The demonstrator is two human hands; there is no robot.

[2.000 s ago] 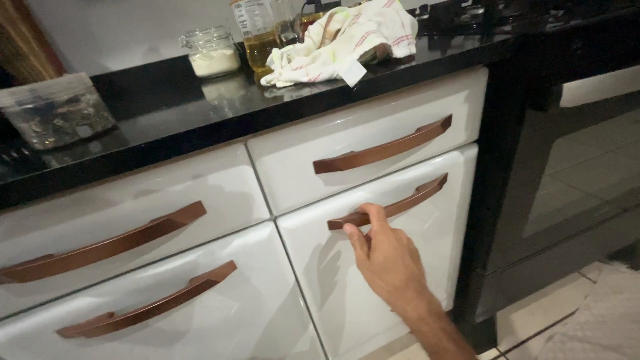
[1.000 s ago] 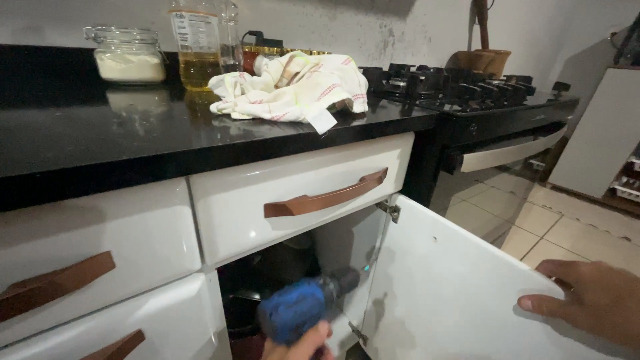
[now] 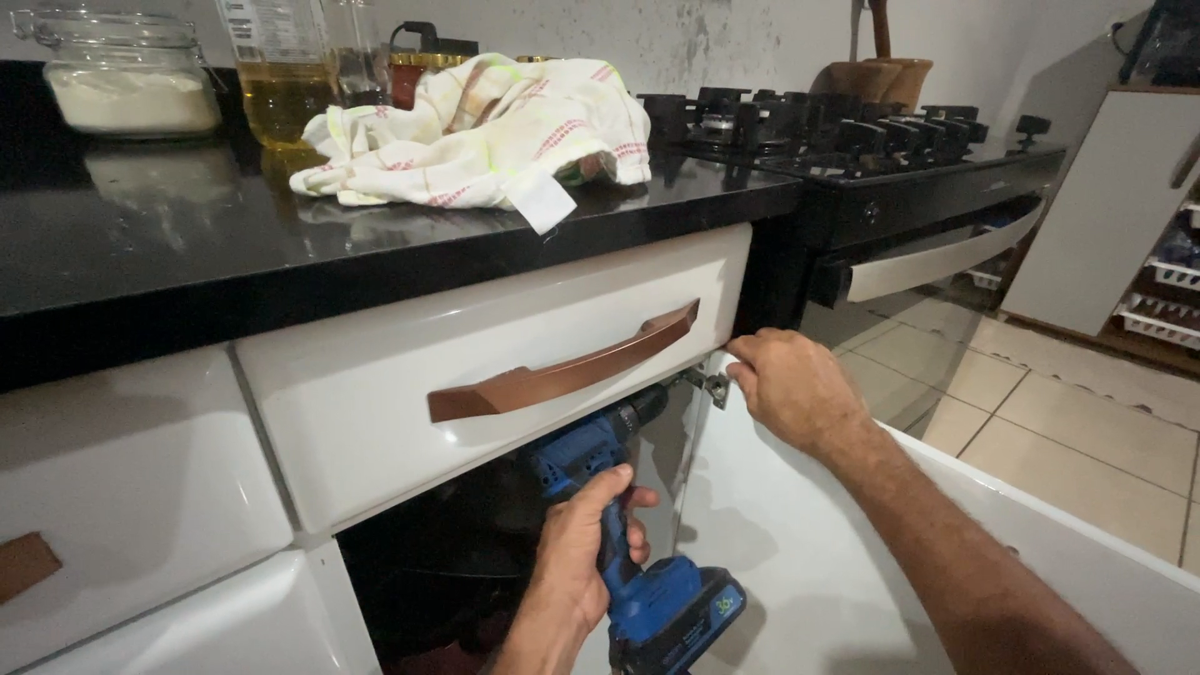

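My left hand (image 3: 581, 553) grips the handle of a blue cordless drill (image 3: 619, 525) inside the cabinet opening, below a white drawer front (image 3: 375, 394) with a copper-coloured handle (image 3: 562, 366). The chuck points up and right, towards the upper metal hinge (image 3: 716, 389); whether its bit touches a screw there is hidden. The white cabinet door (image 3: 797, 553) stands swung open to the right. My right hand (image 3: 797, 389) pinches the top corner of that door, just beside the hinge.
Above runs a black countertop (image 3: 225, 253) with a crumpled striped cloth (image 3: 506, 131), a glass jar of white powder (image 3: 131, 89) and a bottle of yellow liquid (image 3: 281, 80). A black stove (image 3: 900, 197) adjoins on the right. Dark cookware, partly seen, is within the cabinet.
The door, closed at first, has swung open. My left hand has brought the drill up near the upper hinge, and my right hand has moved from the door's outer edge to its hinge-side corner.
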